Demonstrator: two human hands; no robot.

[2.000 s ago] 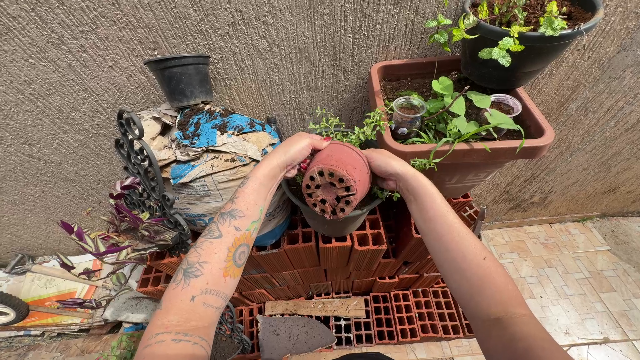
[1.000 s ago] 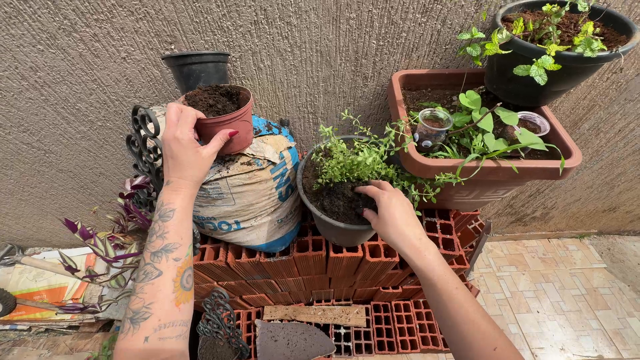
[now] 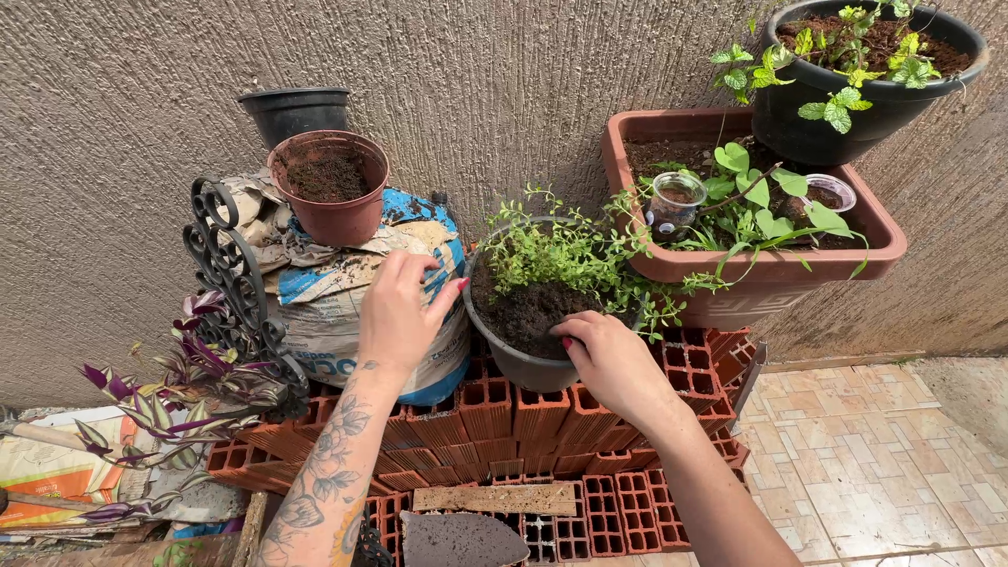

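A dark plastic pot holds a leafy green herb and dark potting soil. My right hand rests at the pot's right front, its fingertips touching the soil. Left of the pot, my left hand hovers in front of the bag, fingers apart and holding nothing. A reddish-brown plastic pot with some soil inside stands on top of the white and blue bag, behind my left hand.
Hollow clay bricks support the bag and pots. A brown rectangular planter stands right, with a black pot on its back corner. A black pot is behind the bag. Scrolled ironwork stands left; a wood strip lies in front.
The reddish-brown pot was upside down over the dark pot, then upright in my left hand; now it stands released on the bag. My left hand has come back toward the herb pot.
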